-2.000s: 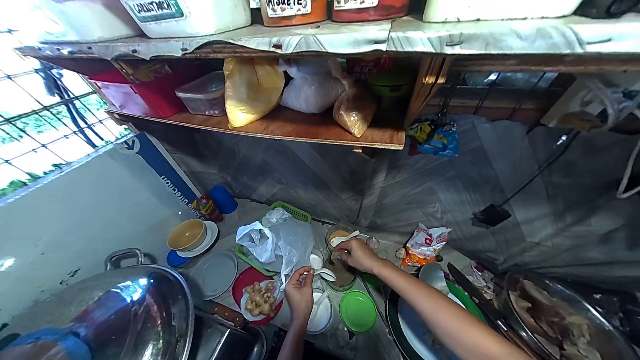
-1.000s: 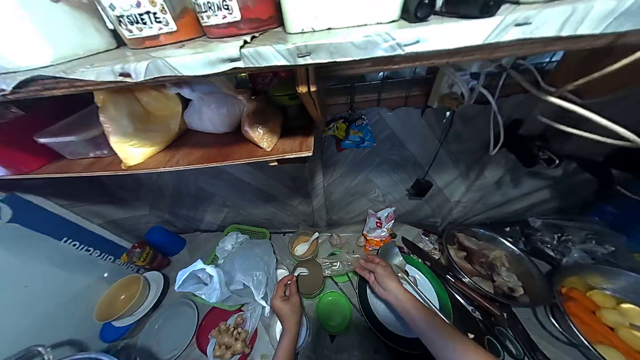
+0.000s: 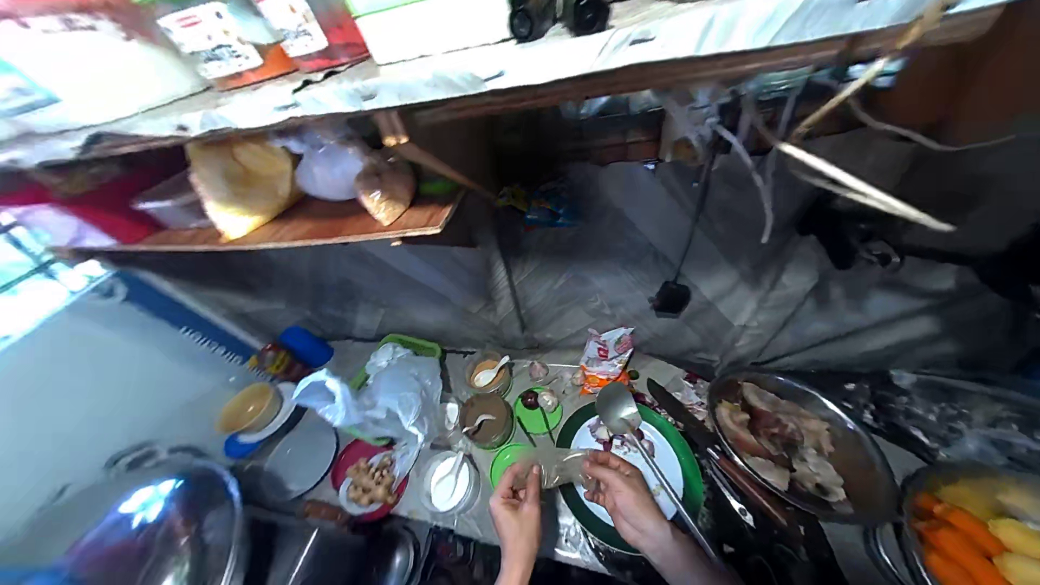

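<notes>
My left hand [image 3: 518, 508] and my right hand [image 3: 621, 491] hold a small clear plastic packet [image 3: 561, 470] between their fingertips, one at each side; its contents are too blurred to tell. Just behind my left hand are a green bowl or lid [image 3: 508, 459] and an open jar of brownish powder [image 3: 487, 421] with a spoon in it. My right hand is over the green-rimmed white plate [image 3: 691, 479], which holds cut onion pieces [image 3: 642, 445] and a long-handled metal turner [image 3: 619, 408] lying across it. An open jar of white granules [image 3: 449, 483] with a white spoon stands left of my left hand.
A knife [image 3: 678, 406] lies right of the plate, beside a metal pan of meat [image 3: 784, 439] and a pot of carrots and potatoes [image 3: 967, 528]. At left are ginger [image 3: 372, 481], plastic bags [image 3: 398, 398] and a large shiny metal lid [image 3: 162, 520]. A shelf [image 3: 325, 223] hangs above.
Two seconds ago my left hand was by a white spoon and my right hand over an open jar; now both hold the clear packet. The view has swung to the right.
</notes>
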